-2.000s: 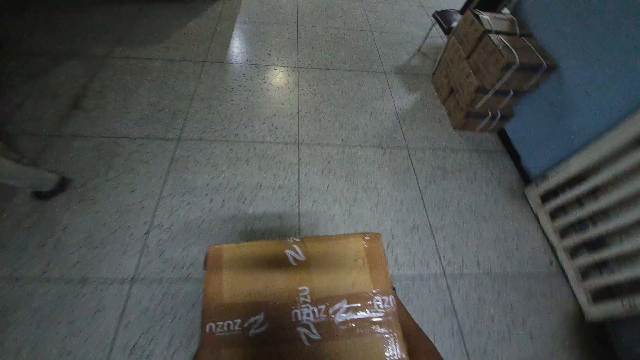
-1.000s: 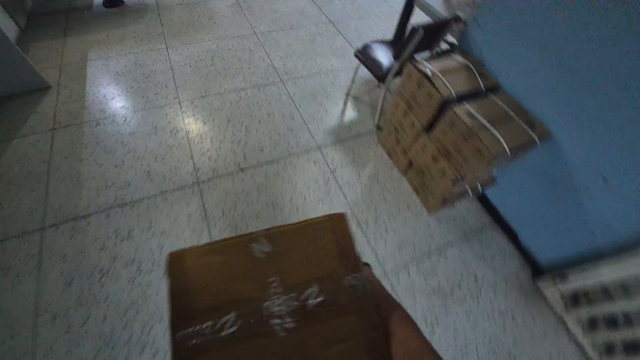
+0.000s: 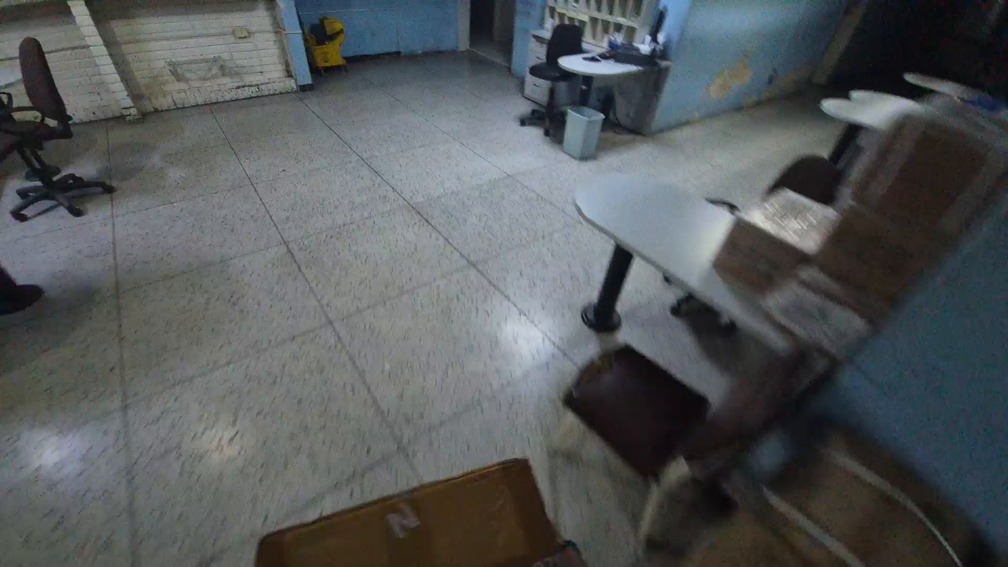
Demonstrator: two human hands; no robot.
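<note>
A brown cardboard box (image 3: 425, 520), sealed with printed clear tape, is held low at the bottom edge, its far part in sight. A small part of my right hand (image 3: 564, 556) shows at the box's right side, gripping it; the rest of the hand is cut off by the frame. My left hand is out of sight.
Near right are a dark-seated chair (image 3: 638, 405), strapped cartons (image 3: 850, 512) and a white table (image 3: 654, 216) bearing boxes. A person's dark shoe (image 3: 20, 298) is at the left. Farther off stand an office chair (image 3: 47, 134), a grey bin (image 3: 583, 132) and a yellow mop bucket (image 3: 327, 46).
The view has swung up and shows more of the room. The strapped cartons and the chair have come nearer on the right. The box remains in hand, lower in view.
</note>
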